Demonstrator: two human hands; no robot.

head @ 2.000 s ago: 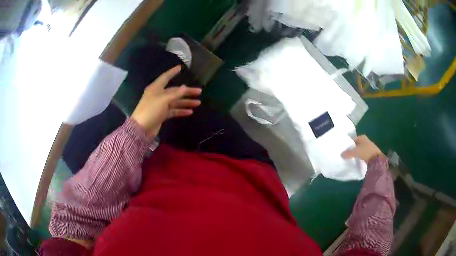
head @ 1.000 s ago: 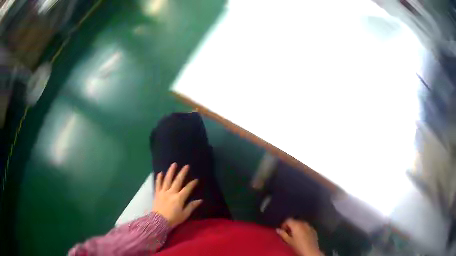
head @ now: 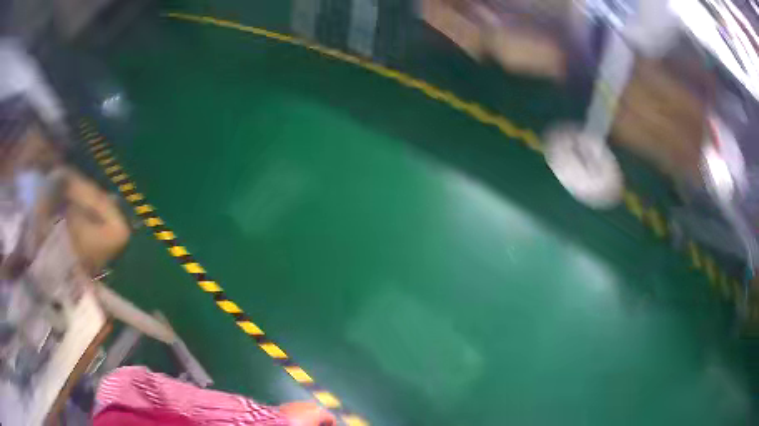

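My left hand is small and blurred at the bottom edge, partly cut off, so its fingers cannot be made out. The red-and-white sleeve cover runs to it from the lower left. My right hand is out of the picture. No fabric piece or label can be made out in a hand. The green floor fills the middle of the view.
Yellow-black tape runs diagonally at left; a yellow line curves across the top. A table edge with legs and blurred items stand at left. A pale round base with a post and brown boxes are at upper right.
The view has swung from the white table and lap to the open floor. My right hand has left the picture, and my left hand is now at the bottom edge.
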